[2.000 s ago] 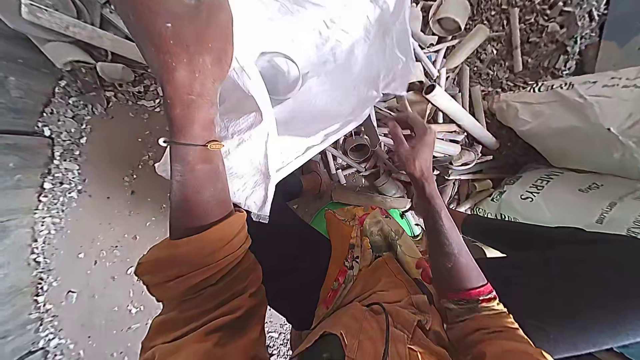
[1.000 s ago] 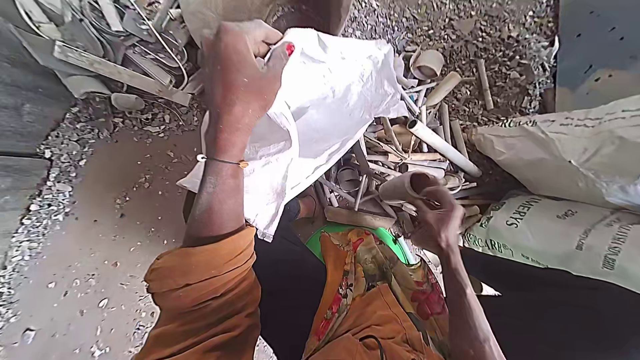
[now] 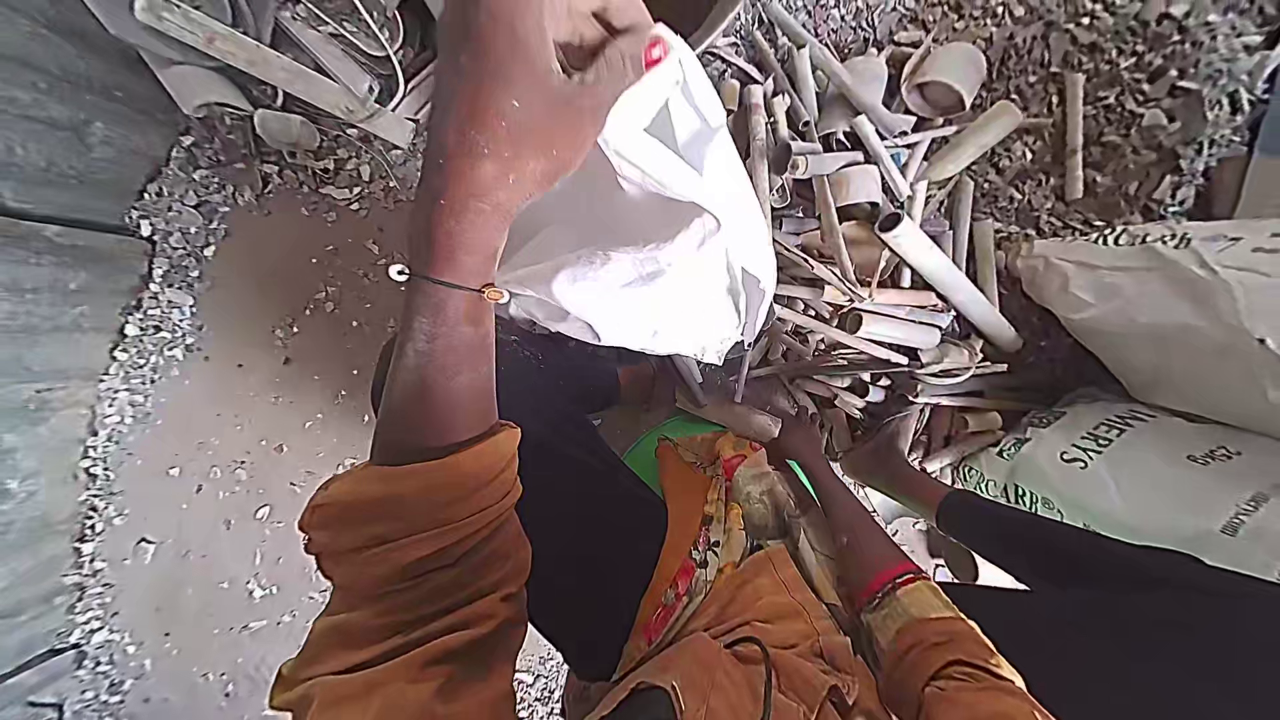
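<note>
My left hand [image 3: 540, 110], at the top of the view, grips the upper edge of a white woven sack [image 3: 650, 270], which hangs over my lap side of the pipe scraps. My right hand [image 3: 798, 432] is low, just beyond the green basin [image 3: 665, 445], at the right end of a flat, dull piece [image 3: 735, 415] that lies across the basin's far edge. Its fingers are dark and partly hidden, so what they hold cannot be told. Cut plastic pipe pieces [image 3: 950, 280] lie heaped beyond and to the right of the sack.
Printed bags [image 3: 1150, 470] lie at the right, one pale bag [image 3: 1160, 300] above another. More pipe and trim scraps [image 3: 270, 70] are piled at the upper left. Small chips [image 3: 160, 300] border the dusty floor [image 3: 250, 480]. My bare foot [image 3: 885, 460] rests beside the heap.
My right hand, around a short pipe piece one second ago, has moved down toward the basin; that piece no longer shows clearly. My left hand still grips the sack, now bunched narrower.
</note>
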